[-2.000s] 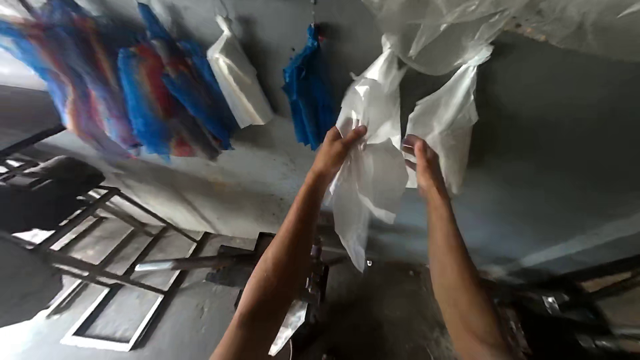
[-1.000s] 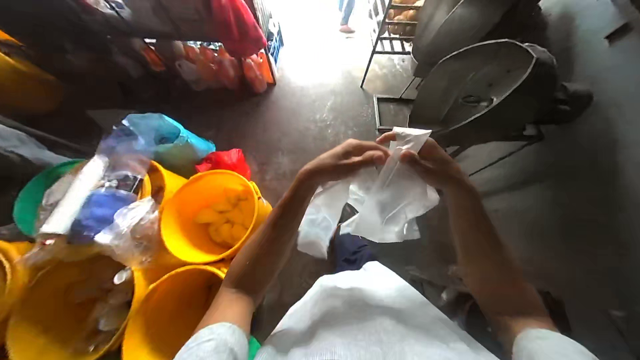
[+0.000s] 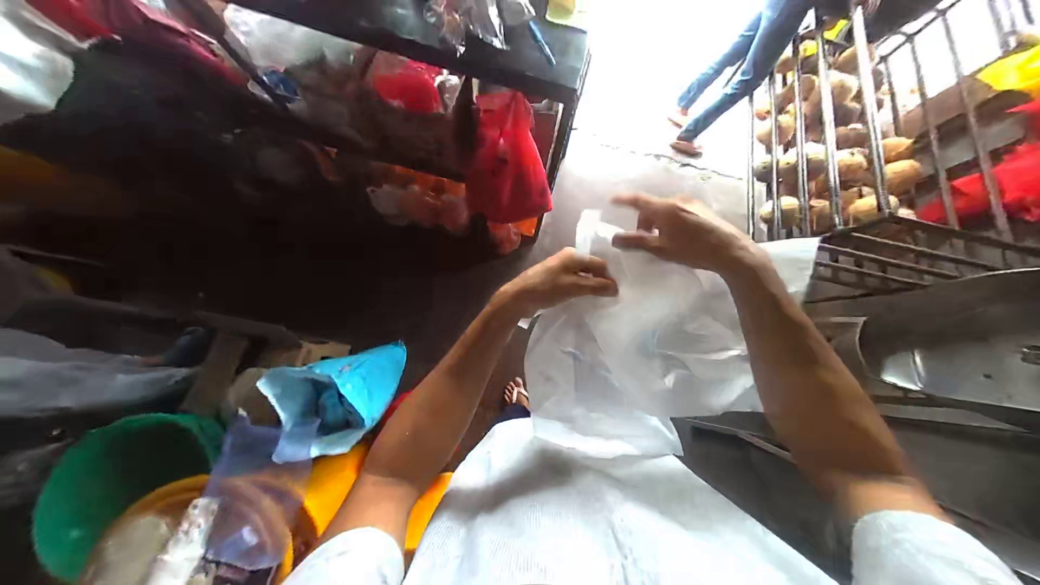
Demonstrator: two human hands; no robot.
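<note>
A bunch of thin white plastic bags [image 3: 626, 349] hangs in front of my white shirt, spreading out below my hands. My left hand [image 3: 561, 280] pinches the gathered upper part of the plastic between thumb and fingers. Just above and to the right, my right hand [image 3: 678, 231] has its thumb and index finger spread apart beside the bag's upright top end. Whether its other fingers touch the plastic cannot be told.
A dark shelf [image 3: 520, 61] with a hanging red bag [image 3: 508, 158] is ahead left. Coconut-like produce [image 3: 853, 171] fills a barred metal rack on the right, near a person's legs [image 3: 731, 69]. A green tub [image 3: 114, 487] and a blue bag [image 3: 341, 398] lie lower left.
The view has turned from a wall with hanging bags to the shop floor and doorway. My right hand, closed on the plastic one second ago, now has its fingers spread; the plastic hangs more widely spread.
</note>
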